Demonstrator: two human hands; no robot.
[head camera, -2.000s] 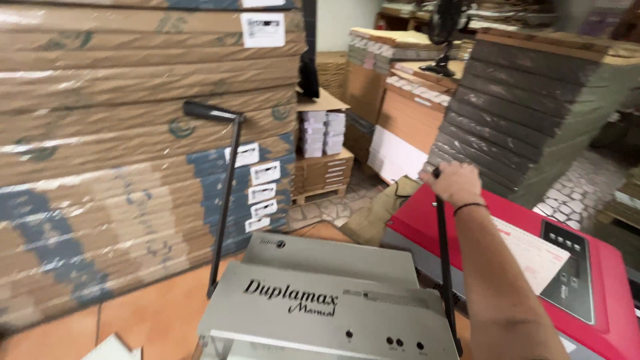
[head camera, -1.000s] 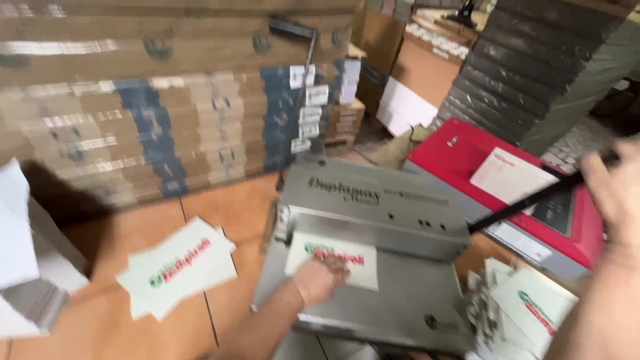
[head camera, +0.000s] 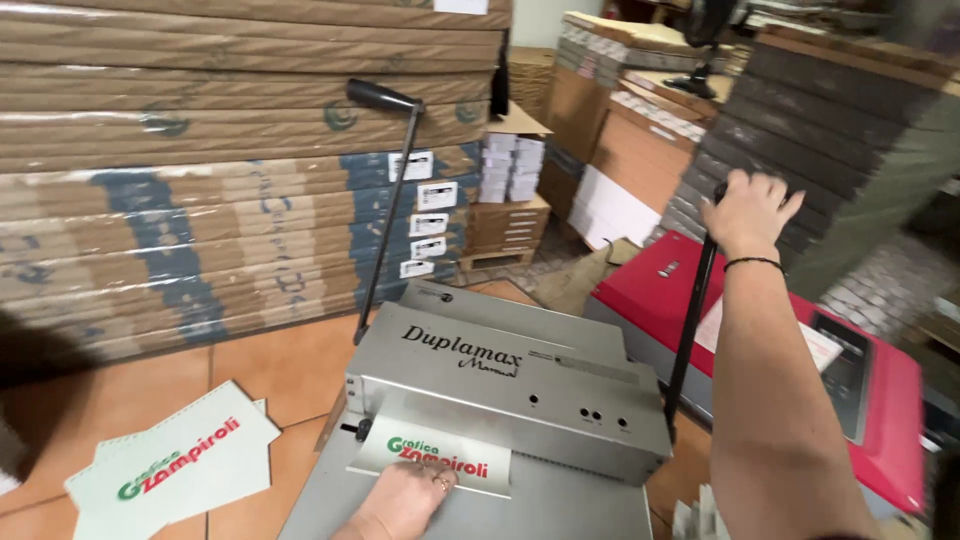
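A grey Duplamax manual punching machine (head camera: 510, 390) stands in front of me. My left hand (head camera: 416, 487) rests on a printed white sheet (head camera: 480, 469), whose far edge lies in the machine's slot; its fingertips press on the print, and whether they pinch it is unclear. My right hand (head camera: 750, 210) is at the top of the black right lever (head camera: 694, 322), which stands upright, with the thumb side around its end. A second lever with a black handle (head camera: 382, 97) rises at the machine's left. Printed sheets with punched edges (head camera: 180, 465) lie on the orange tiled surface at left.
Wrapped stacks of brown packages (head camera: 225, 225) rise behind on the left. A red and grey machine (head camera: 885, 405) with a sheet on it stands at right, before dark wrapped stacks (head camera: 780, 142). More loose sheets (head camera: 701, 517) lie at the lower right.
The right lever was tilted low to the right one second ago and is now upright, my right hand raised with it. My left hand remains on the sheet at the slot.
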